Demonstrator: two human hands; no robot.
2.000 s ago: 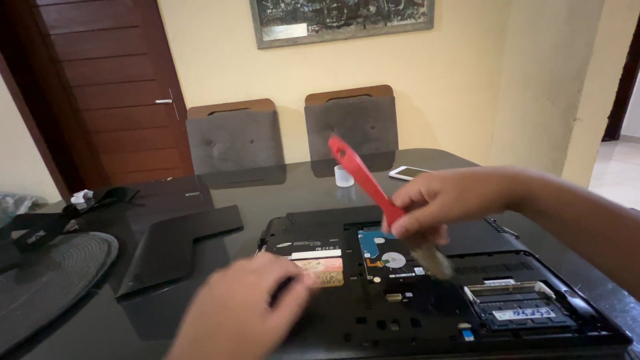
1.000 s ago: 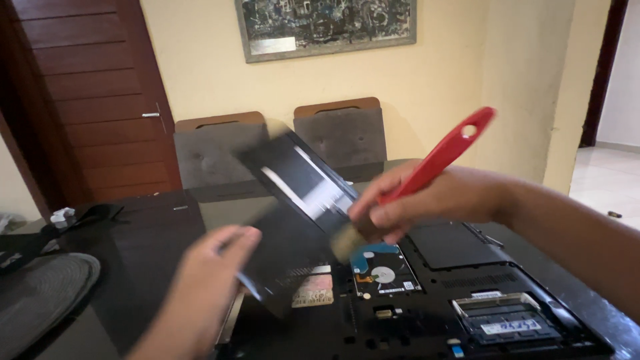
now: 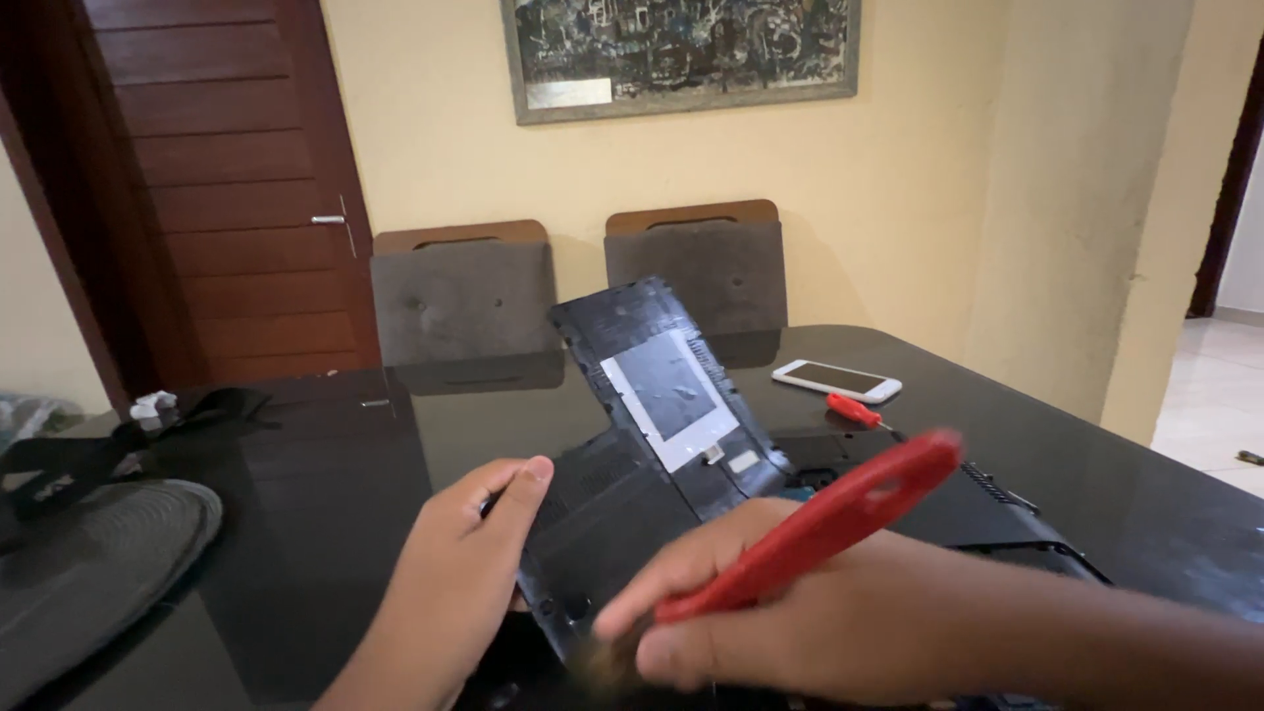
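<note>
My left hand (image 3: pixel 464 563) grips the left edge of a black plastic laptop bottom cover (image 3: pixel 612 474), which is held up at a tilt with its inner side showing a silvery patch. In my right hand (image 3: pixel 770 612) is a brush with a red handle (image 3: pixel 820 523); its blurred bristles are at the lower end of the cover. Behind and below, the opened laptop base (image 3: pixel 928 504) lies on the dark table, largely hidden by the cover and my right hand.
A white phone (image 3: pixel 837 380) and a red-handled screwdriver (image 3: pixel 854 410) lie beyond the laptop. At the left are a round woven placemat (image 3: pixel 99 563) and a black strap (image 3: pixel 69 464). Two grey chairs (image 3: pixel 464 296) (image 3: pixel 696 267) stand behind the glossy table (image 3: pixel 306 513).
The cover, lying on the table at the left two seconds ago, is now raised in my left hand. My right hand has moved the brush from over the laptop base to the cover's lower end.
</note>
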